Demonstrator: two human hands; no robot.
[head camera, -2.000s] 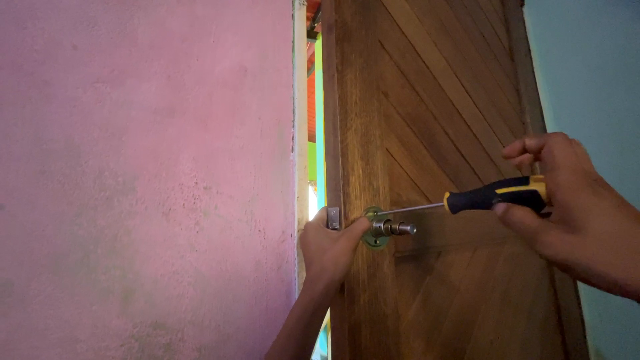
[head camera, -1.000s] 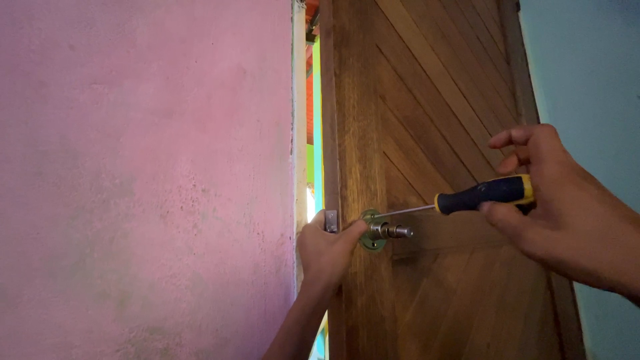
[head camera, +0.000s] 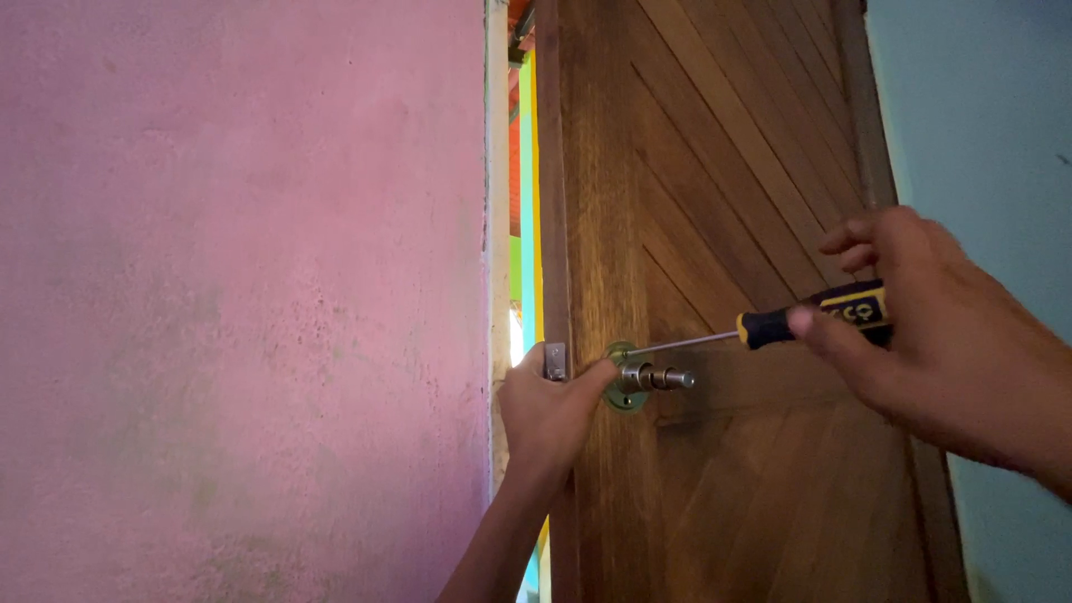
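Note:
My right hand (head camera: 930, 352) holds a screwdriver (head camera: 775, 325) by its black and yellow handle, fingers partly raised. The thin shaft reaches left to the upper part of a round metal mounting plate (head camera: 626, 404) on a wooden door (head camera: 607, 218). From that plate a metal door knob spindle (head camera: 662, 378) sticks out. My left hand (head camera: 548, 410) grips the door's edge, its thumb pressed on the plate's left side and its fingers hidden behind the edge. Beside the thumb, a metal latch faceplate (head camera: 555, 361) shows on the door edge.
A pink wall (head camera: 251, 293) fills the left side, ending at a pale door frame (head camera: 497, 209). Through the narrow gap between frame and door, bright colours show. A blue-green wall (head camera: 971, 126) stands at the right beyond the door.
The screwdriver handle has turned: its visible side differs between frames. My right hand's fingers have shifted on it. My left hand stays at the plate and door edge.

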